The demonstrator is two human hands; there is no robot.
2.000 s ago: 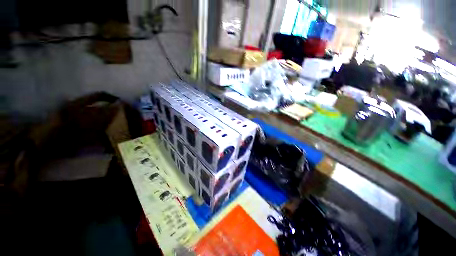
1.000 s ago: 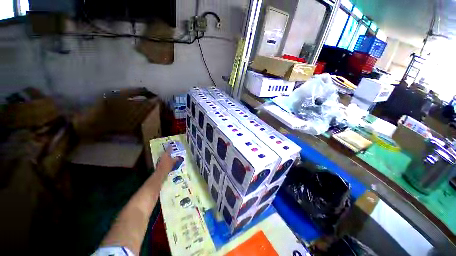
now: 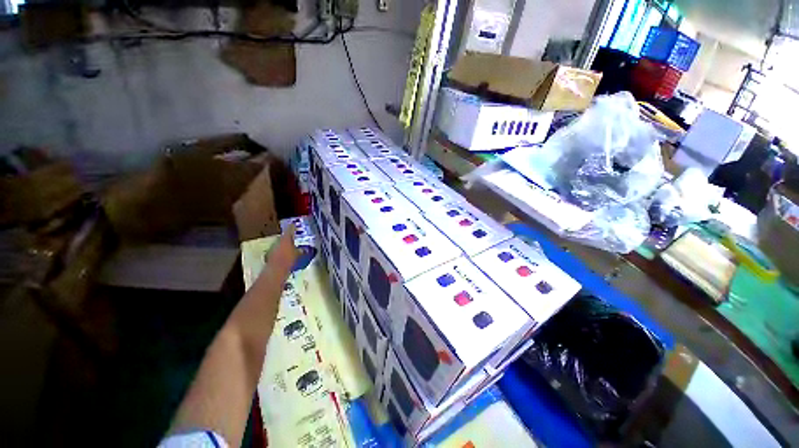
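My left hand (image 3: 287, 251) is at the left side of the stack, its fingers at a small white printed box (image 3: 303, 236) that stands on the yellowish printed sheet (image 3: 326, 367). The far fingers are hidden or blurred. The tiered stack of closed white retail boxes (image 3: 414, 229), with dark product pictures and small coloured dots, stands right of the hand. My right hand is not in view.
A shiny black plastic bag (image 3: 600, 354) lies on a blue sheet (image 3: 574, 273) right of the stack. A raised green shelf (image 3: 760, 313) holds a crumpled clear bag (image 3: 604, 166) and cartons. An open brown carton (image 3: 175, 219) is at the left.
My left arm has come into view and reached the small box beside the stack. The view has shifted closer over the stack, and the orange patch has mostly left the picture.
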